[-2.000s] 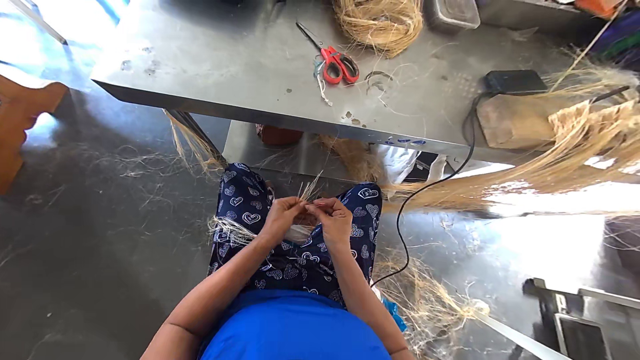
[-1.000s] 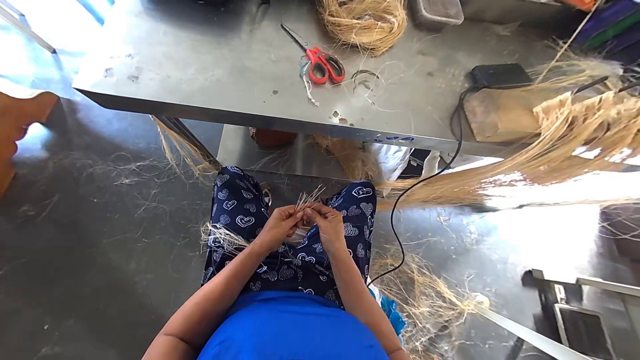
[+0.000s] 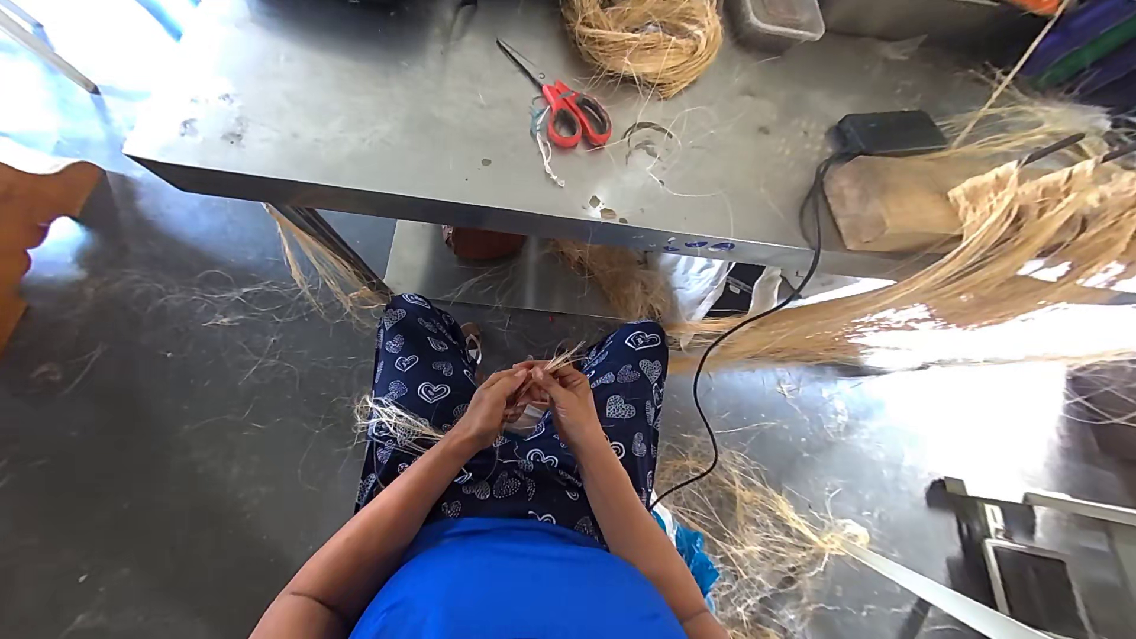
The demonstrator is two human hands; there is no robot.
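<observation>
My left hand (image 3: 493,401) and my right hand (image 3: 568,399) meet above my lap, fingertips pinched together on a small bunch of pale plant fibres (image 3: 563,358), whose loose ends stick up past the fingers. More pale fibres (image 3: 395,424) lie across the thigh of my patterned trousers, beside my left wrist. Fingers hide the spot where the strands are held. Beyond my knees, red-handled scissors (image 3: 575,115) lie on the metal table, blades towards the upper left, with a coil of tan fibre (image 3: 652,40) behind them.
The metal table edge (image 3: 426,216) runs in front of my knees. At the right, a wooden block (image 3: 883,202) bears a black box (image 3: 890,133) with a black cable (image 3: 701,390) hanging from it. Long fibres (image 3: 825,328) drape nearby. A fibre bundle (image 3: 754,524) lies at lower right.
Both hands stay together at the fibres above my lap. The tips that stick up from the fingers now lean more to the right than two seconds ago.
</observation>
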